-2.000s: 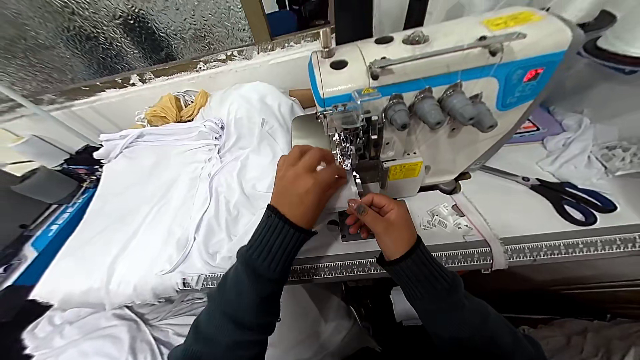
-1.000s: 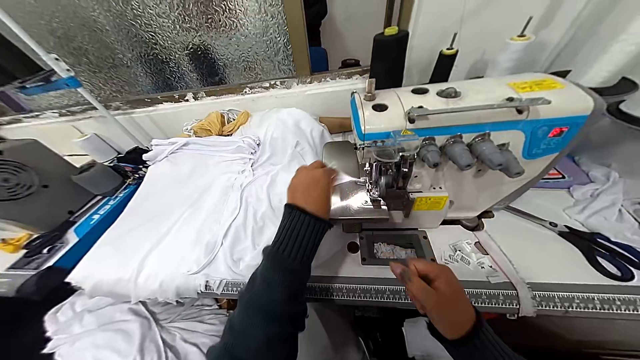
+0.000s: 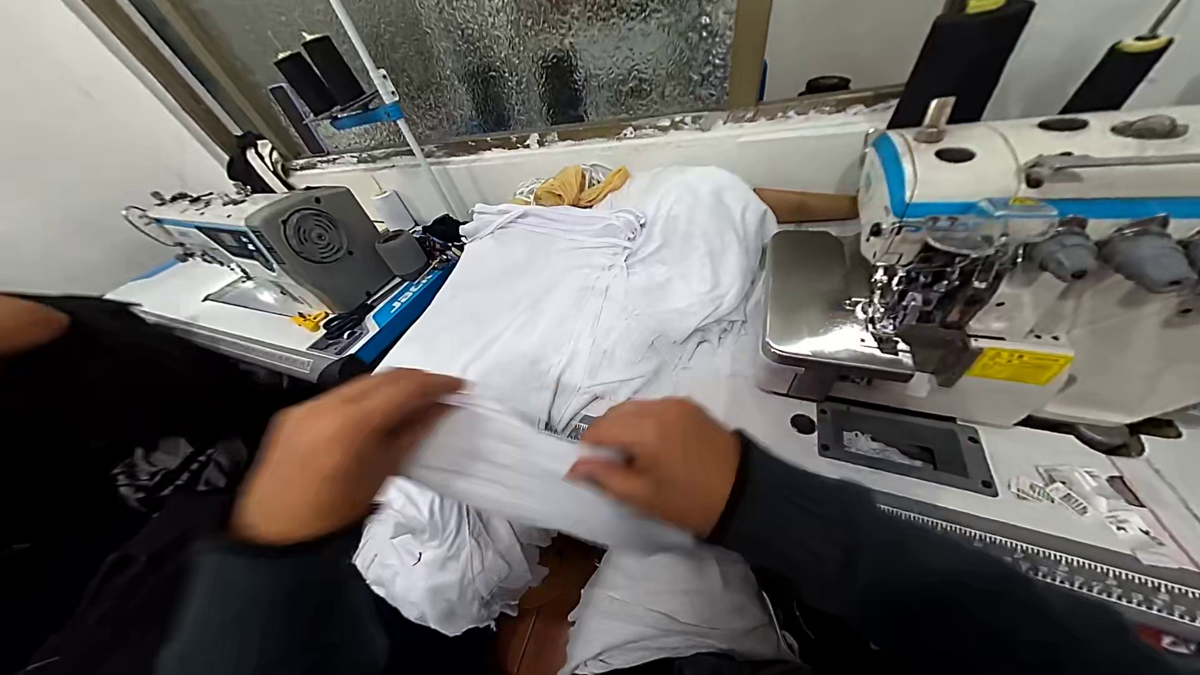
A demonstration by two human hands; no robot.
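Observation:
A blurred length of white fabric [image 3: 516, 469] is stretched between my two hands, low in front of the table edge. My left hand [image 3: 342, 455] grips its left end, and my right hand [image 3: 661, 459] pinches it farther right. Behind them a stack of white fabric pieces [image 3: 525, 291] lies flat on the table. To the right stands an overlock sewing machine [image 3: 937, 281] with a shiny metal plate [image 3: 816, 300]. More white fabric [image 3: 450, 553] hangs or lies bunched below my hands.
A second sewing machine [image 3: 281, 244] stands at the left, with dark scissors [image 3: 345, 323] beside it. Small printed labels [image 3: 1069, 497] lie near a recessed tray [image 3: 905, 448]. A measuring tape [image 3: 1050, 567] runs along the front edge. Tan cloth [image 3: 572, 186] sits behind the stack.
Both hands have left the overlock machine's needle area and come together farther left, with white fabric between them. The view has swung left, bringing the second machine fully into sight.

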